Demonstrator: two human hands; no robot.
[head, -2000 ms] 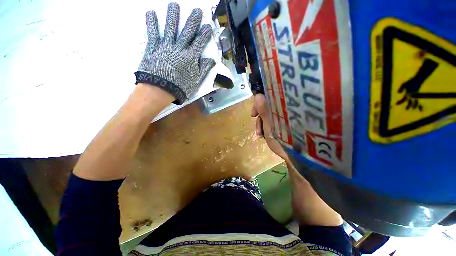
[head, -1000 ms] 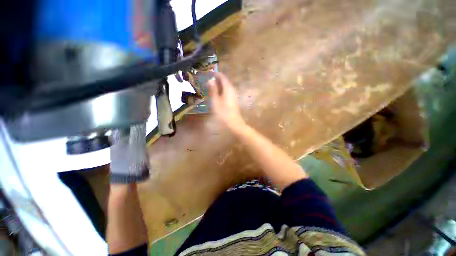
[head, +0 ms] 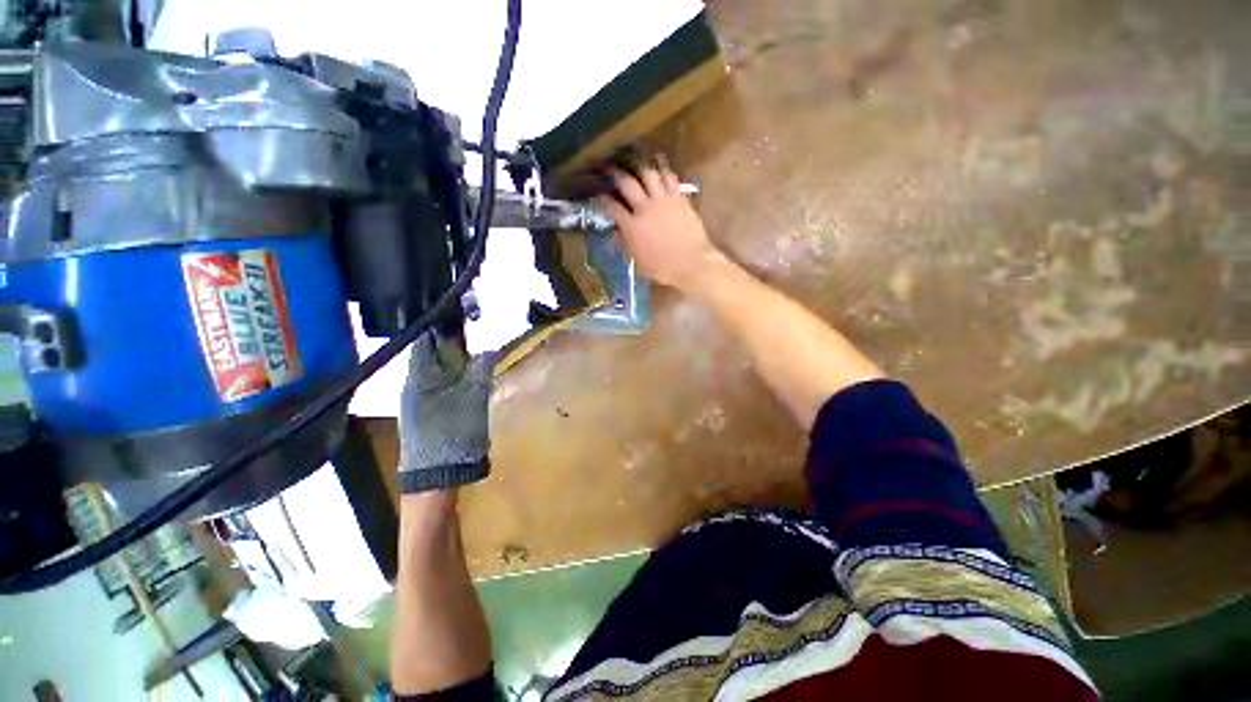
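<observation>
The blue and grey cutting machine (head: 179, 322) stands at the left, its narrow metal standard reaching the shiny base plate (head: 620, 291) at the lay's edge. My left hand (head: 446, 418), in a grey mesh glove, is below the machine's dark handle side; its fingers are hidden there, so its grip cannot be told. My bare right hand (head: 663, 233) is over the base plate's far side, fingers bent at the dark lay edge (head: 631, 96). A small white bit shows by its fingertips. Whether it holds anything is unclear. White paper (head: 597, 48) covers the lay.
A black cable (head: 398, 343) arches across the machine. The brown wooden table (head: 878, 247) extends right, with its curved edge near my body. An open carton (head: 1166, 569) with dark scraps stands on the floor at the lower right. Racks and cluttered items show at the lower left.
The machine has shifted from the right of view to the left. My right hand has left the machine's side for the base plate. My left hand has left the paper and is beside the machine.
</observation>
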